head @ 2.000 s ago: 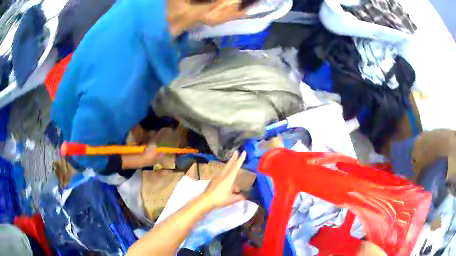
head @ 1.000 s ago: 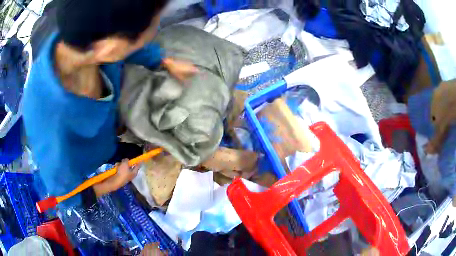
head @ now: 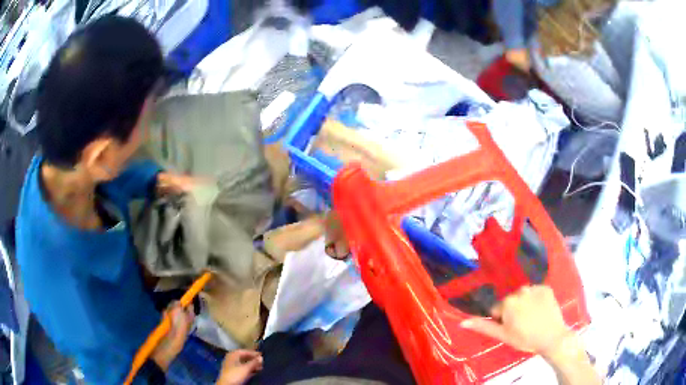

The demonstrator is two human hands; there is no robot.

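Note:
The red plastic stool [head: 444,331] lies tilted in front of me, its openings showing cloth behind. My right hand [head: 530,323] is at its right part, thumb pointing left; whether the fingers grip it cannot be told. My left hand [head: 239,367] is at the bottom edge, partly cut off, fingers loosely bent, nothing seen in it. A coworker in blue [head: 83,263] holds an orange-yellow stick [head: 162,331] and has the other hand on the olive-khaki cloth [head: 218,135].
A blue plastic crate [head: 310,162] is behind the stool. White scraps [head: 301,286] and brown paper [head: 237,308] lie before my dark lap. Pale cloth [head: 406,68] spreads behind. Another person's hand [head: 517,59] shows at the top right. White threads hang at right.
The stool has moved closer and lower. My right hand has come into clearer view over it. My left hand has drawn back from its earlier outstretched reach. The coworker and olive cloth appear further left.

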